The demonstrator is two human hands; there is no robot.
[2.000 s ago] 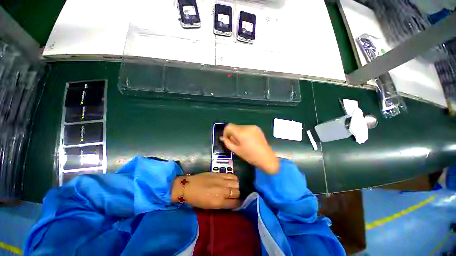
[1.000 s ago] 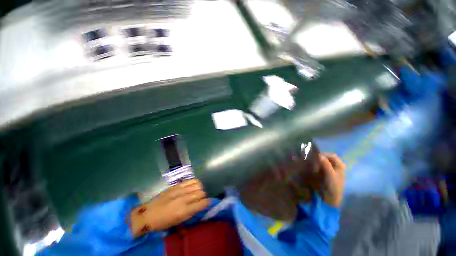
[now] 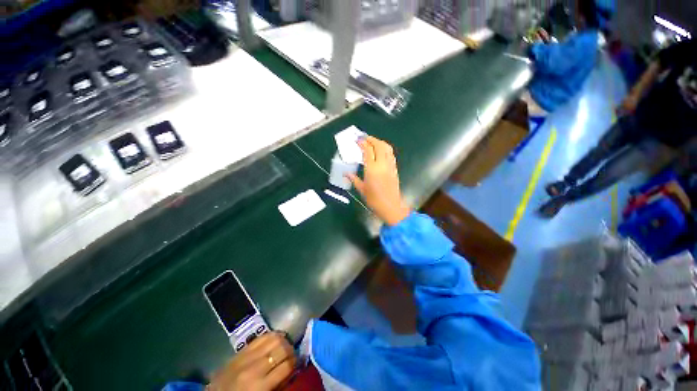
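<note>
An open flip phone lies on the green mat at lower left, dark screen up, pale keypad towards me. My left hand is on its lower end and holds it, covering part of the keypad. My right hand is at the white wipes, fingertips on their right edge and thumb lower down beside a grey flat piece. The dispenser bottle is hidden by the hand. Whether the fingers grip a wipe cannot be told. A white card and a small white stick lie nearer me.
Three closed phones lie on the white board at left, with stacked clear trays of phones behind. A grey shelf post stands beyond the wipes. Cardboard boxes are below the bench's right edge. Two people are at upper right.
The view has swung right. My right hand left the phone screen, passed over the bench's right edge, and is now at the wipes. My left hand has stayed on the phone.
</note>
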